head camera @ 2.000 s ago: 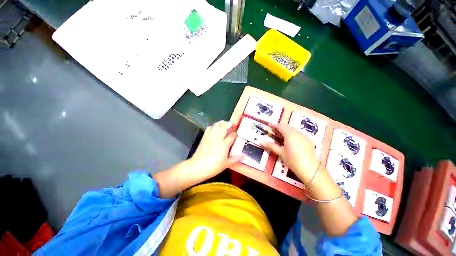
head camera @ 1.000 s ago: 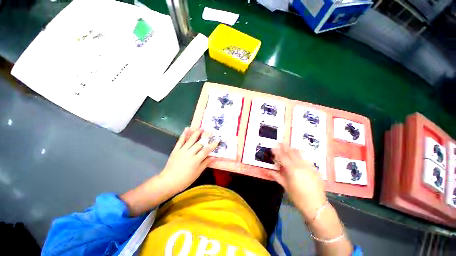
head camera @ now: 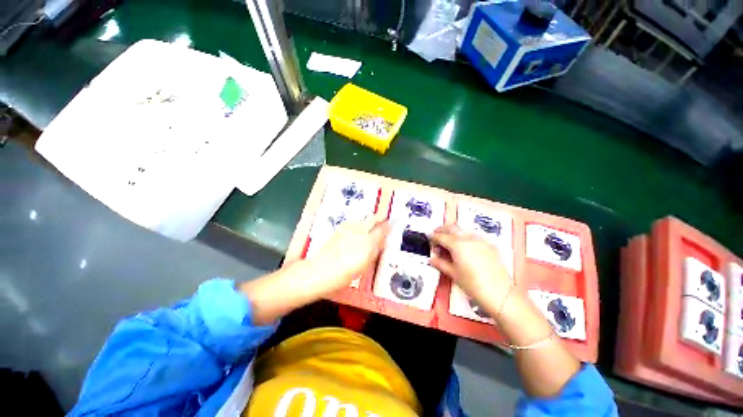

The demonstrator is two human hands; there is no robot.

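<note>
A pink foam tray (head camera: 525, 213) lies in front of me with white square units in its pockets. Most units show a round dark mechanism, such as the near one in the second column (head camera: 406, 284). The middle unit of that column shows a black square (head camera: 415, 242). My left hand (head camera: 349, 247) lies over the left column, its fingertips at the left side of this unit. My right hand (head camera: 468, 259) has its bent fingers at the right side of the same unit. Both hands appear to grip it by its sides.
A yellow bin (head camera: 368, 118) of small metal parts stands behind the tray. A white box (head camera: 163, 138) with tiny parts and a green piece (head camera: 232, 94) lies left, beside a white strip (head camera: 285, 147). More pink trays (head camera: 652, 301) are stacked right. A blue device (head camera: 521, 45) stands at the back.
My right hand has moved from the near unit to the middle unit of the second column, and my left hand has moved right to it. The near unit now shows a round mechanism instead of black.
</note>
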